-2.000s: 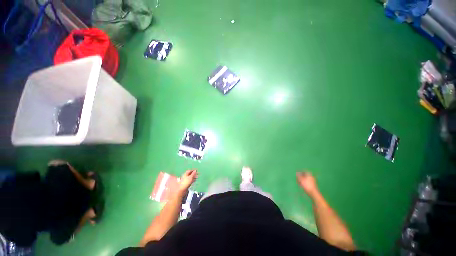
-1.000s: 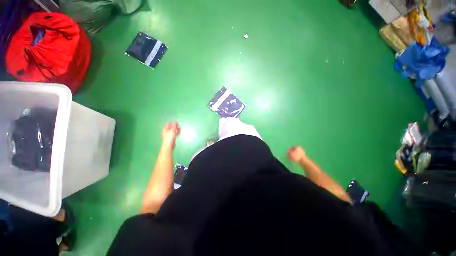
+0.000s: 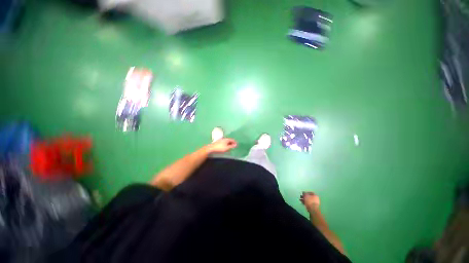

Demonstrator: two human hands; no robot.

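Observation:
Blurred, glossy dark polybagged garments lie on the green floor: one at upper right (image 3: 310,28), one right of my feet (image 3: 299,133) and one left of them (image 3: 183,105). A light reddish garment pack (image 3: 138,86) lies farther left, touching another dark garment (image 3: 128,116) at its lower end. My left hand (image 3: 223,146) is in front of my body near my left shoe, loosely curled and empty. My right hand (image 3: 309,199) hangs at lower right, below the nearest dark garment, with its fingers slightly apart and nothing in it. Neither hand touches a garment.
A pale tub (image 3: 182,14) is cut off by the top edge. A red plastic stool (image 3: 61,156) stands at left, beside a blurred shiny grey heap (image 3: 33,205). Dark film-covered items (image 3: 456,61) line the right edge. A small white scrap (image 3: 356,139) lies on the floor at right.
The view has swung round: the tub moved from the left to the top, and the red stool came into view. My left hand moved across towards my body. Both hands stay empty.

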